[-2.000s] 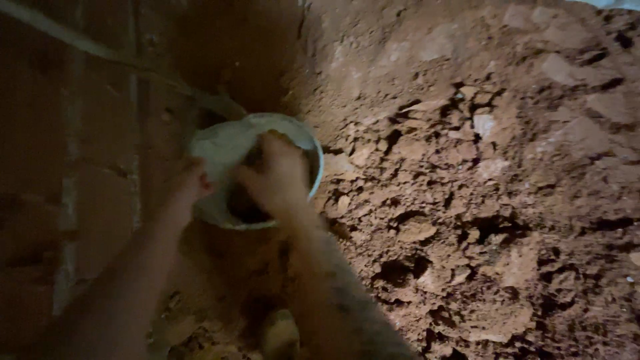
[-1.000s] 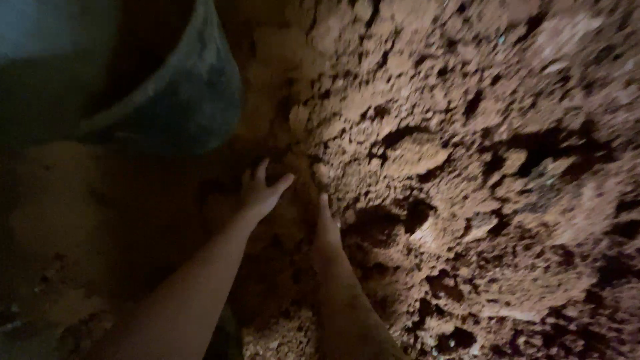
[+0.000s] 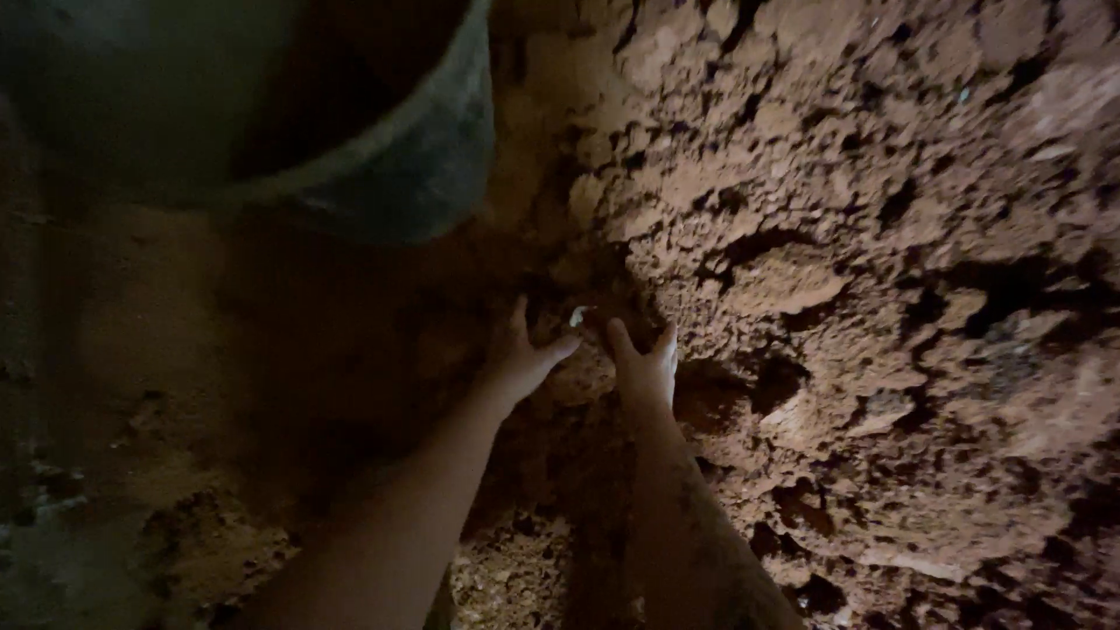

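Near the middle of the view, my left hand (image 3: 522,357) reaches into loose reddish soil, with its thumb spread from its fingers. Close on its right, my right hand (image 3: 645,363) is also down at the soil, thumb apart. Between the two hands lie reddish soil clods (image 3: 584,372) and a small pale piece (image 3: 578,317) near the left thumb. The undersides of both hands are in shadow, so whether they grip any soil cannot be told. A large bucket (image 3: 402,188) with a pale rim stands at the upper left, beyond my left hand; its inside is dark.
A rough bank of broken reddish earth (image 3: 792,280) with clods and dark hollows fills the right side. Dim, smoother ground (image 3: 166,332) lies at the left. Crumbly soil (image 3: 512,569) shows between my forearms.
Two seconds ago my right hand was in the bucket and my left at its rim; both are now down at the soil. The view has moved closer to the ground.
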